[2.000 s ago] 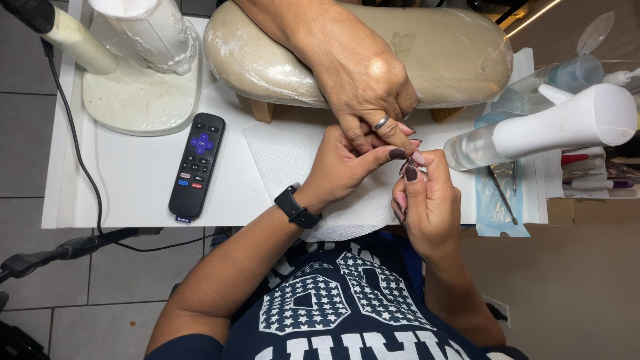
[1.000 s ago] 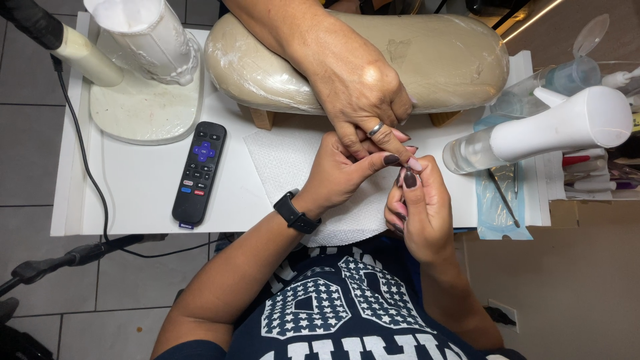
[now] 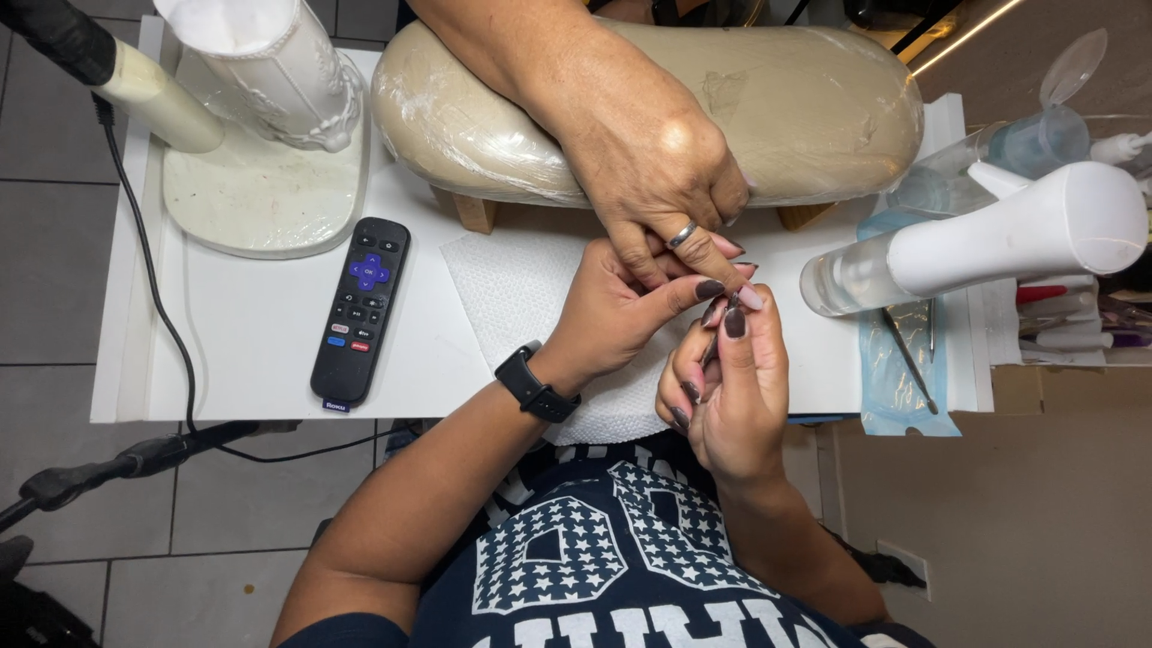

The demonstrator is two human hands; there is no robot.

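Note:
My left hand, with a black watch at the wrist, grips a finger of another person's hand between thumb and fingers. That hand wears a silver ring and reaches down across a padded armrest covered in clear film. My right hand is closed on a slim metal tool, largely hidden by my fingers, with its tip at the held finger's nail. What kind of tool it is cannot be told. Beneath both my hands lies a white textured paper towel.
A black remote control lies left on the white table, by a lamp base and its cable. Right are a spray bottle, a blue pouch with slim tools on it, clear bottles and a holder of pens or brushes.
The other person's hand and both of mine stay together at nearly the same place. Only the angle of my right hand and fingers has shifted slightly.

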